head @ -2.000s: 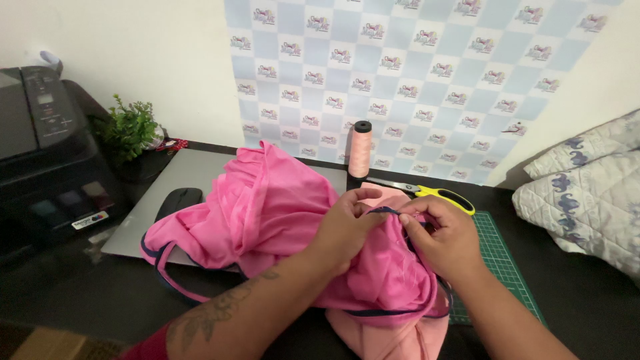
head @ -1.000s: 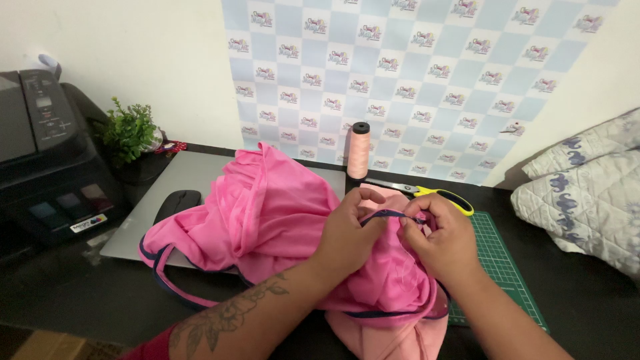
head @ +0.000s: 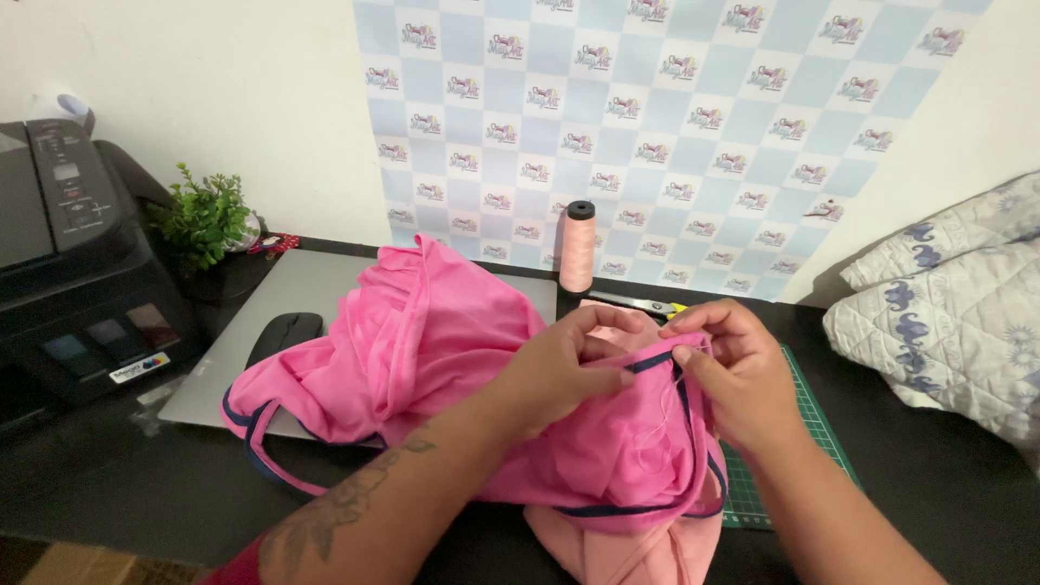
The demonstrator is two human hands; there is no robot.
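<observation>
A bright pink garment (head: 463, 325) with navy trim lies bunched over a closed laptop and the black table. My left hand (head: 561, 366) pinches its navy-trimmed edge between thumb and fingers. Close by on the right, my right hand (head: 731, 366) grips the same edge at a corner. Loose pale threads (head: 662, 422) dangle from the fabric below that corner. Beneath the garment, a paler pink cloth (head: 626, 548) shows at the front and behind my hands. Scissors (head: 634, 303) with yellow handles lie just behind my hands, partly hidden by them.
A pink thread cone (head: 578, 252) stands by the wall. The grey laptop (head: 276, 276) bears a black mouse (head: 284, 333). A printer (head: 73, 268) and a green plant (head: 203, 215) are at left. On the right are a green cutting mat (head: 821, 431) and a quilted cloth (head: 934, 325).
Both hands have kept hold of the garment and raised its edge slightly. The navy trim between them and the loose threads show more plainly now, and the yellow scissor handles are more covered.
</observation>
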